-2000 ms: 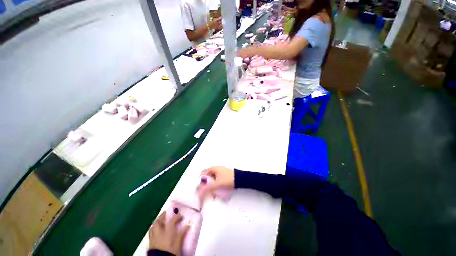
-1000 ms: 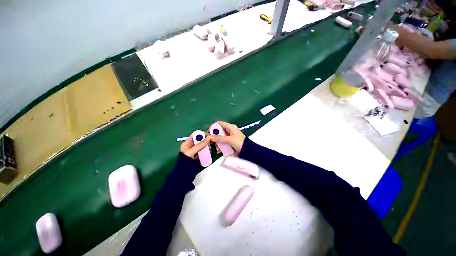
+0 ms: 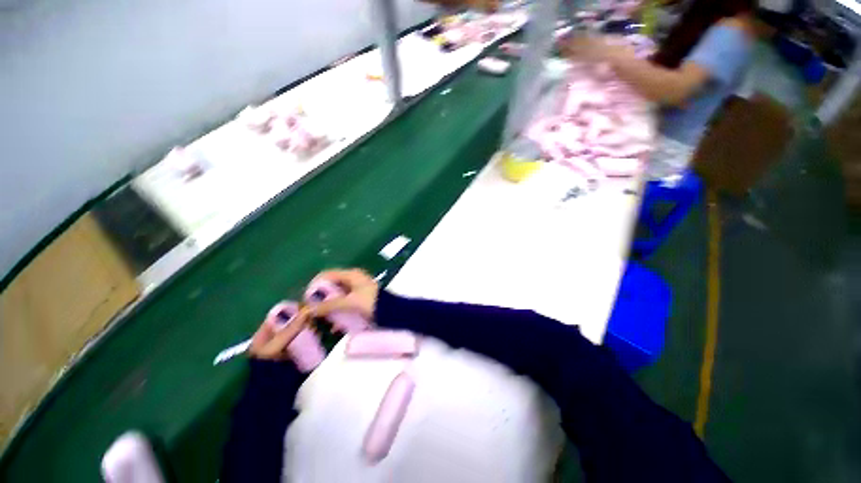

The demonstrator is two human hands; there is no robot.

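Observation:
My left hand [image 3: 274, 340] holds a slim pink housing [image 3: 304, 349] with a dark round spot at its upper end. My right hand [image 3: 355, 294] holds a second pink housing [image 3: 330, 300], also with a dark spot at the top. The two housings are side by side over the belt's near edge, and the fingertips of both hands meet between them. Two more pink housings lie on the white sheet [image 3: 472, 406] below: one crosswise [image 3: 381, 344] near my right wrist, one slanted [image 3: 389, 417]. The picture is blurred, so small parts between the fingers cannot be told.
The green belt [image 3: 283, 255] carries a white strip, a white piece [image 3: 395, 247] and a pink unit [image 3: 130, 460]. A bottle with yellow base [image 3: 519, 168] stands by a metal post. Beyond are a heap of pink housings [image 3: 590, 113], a seated person [image 3: 713, 71] and a blue stool [image 3: 638, 316].
The view has swung to the right and blurred. Both hands still hold the two housings side by side. Two seconds ago the hands were apart over housings on the bench.

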